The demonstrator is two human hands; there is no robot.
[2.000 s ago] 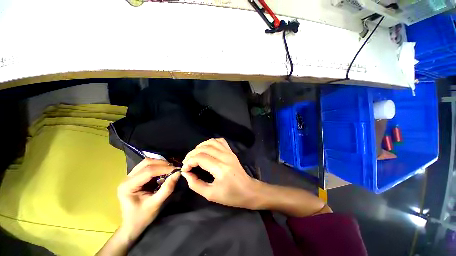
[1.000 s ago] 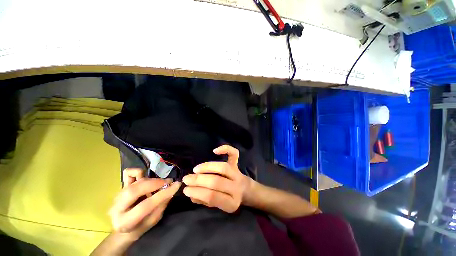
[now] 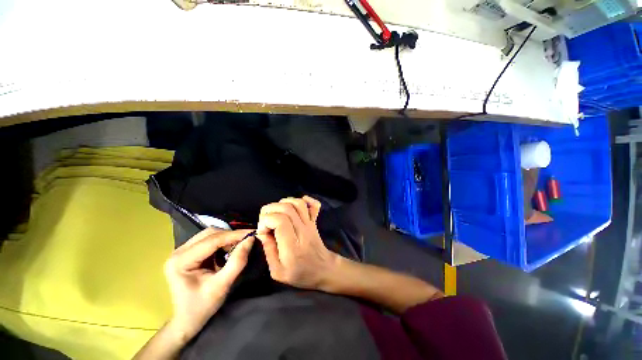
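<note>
A black sewn piece [image 3: 232, 179] lies bunched on the lap. A thin dark edge with a pale line, like a zipper tape [image 3: 172, 202], runs along its left side toward my fingers. A small white patch [image 3: 211, 221] and fine red lines show inside the cloth. My left hand [image 3: 204, 274] pinches the dark edge between thumb and fingertips. My right hand [image 3: 292, 242] pinches at the same spot, its fingertips touching or nearly touching the left ones. What tiny part lies between the fingertips is hidden.
Mustard-yellow panels [image 3: 91, 239] are stacked at left. The white table [image 3: 211, 63] crosses the top, with red and black snips [image 3: 373, 22] tied by black cord. Blue bins [image 3: 486, 190] [image 3: 417, 190] stand at right, the larger holding a white roll [image 3: 536, 155] and red spools [image 3: 553, 188].
My right hand's raised, spread fingers have closed in to pinch beside my left fingertips. My left fingers have shifted up over the edge, and less of the white patch shows.
</note>
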